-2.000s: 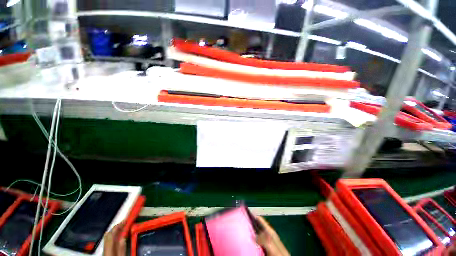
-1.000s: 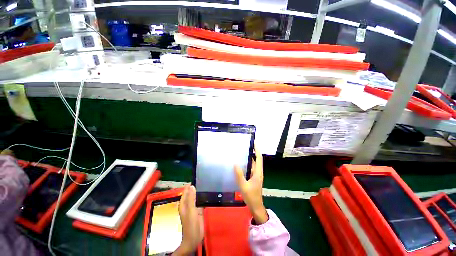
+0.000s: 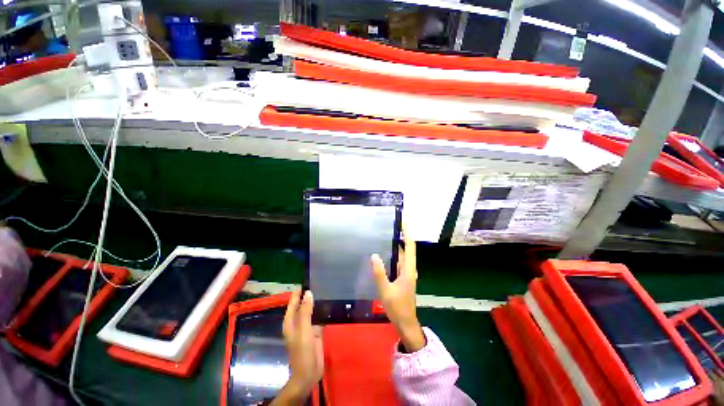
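A black tablet (image 3: 349, 246) with a pale grey screen is held upright in front of me. My right hand (image 3: 397, 289) grips its right side, with the thumb over the screen's lower right. My left hand (image 3: 302, 345) is at its lower left corner, fingers against the edge. Below the tablet lies a flat red foam tray (image 3: 359, 365). Left of it, partly behind my left hand, another tablet (image 3: 258, 357) lies in a red foam frame, its screen dark with a bright reflection.
A tablet in a white foam tray (image 3: 115, 329) lies at left on a red one, near hanging white cables (image 3: 105, 214). A stack of red trays (image 3: 556, 273) with a tablet on top stands at right. Long foam layers (image 3: 429, 99) lie on the shelf. Another person's pink sleeve (image 3: 12, 270) shows at far left.
The held tablet was pink and low, then raised with a whiter screen; now it is greyer. The lower-left tablet's screen went from yellow to dark.
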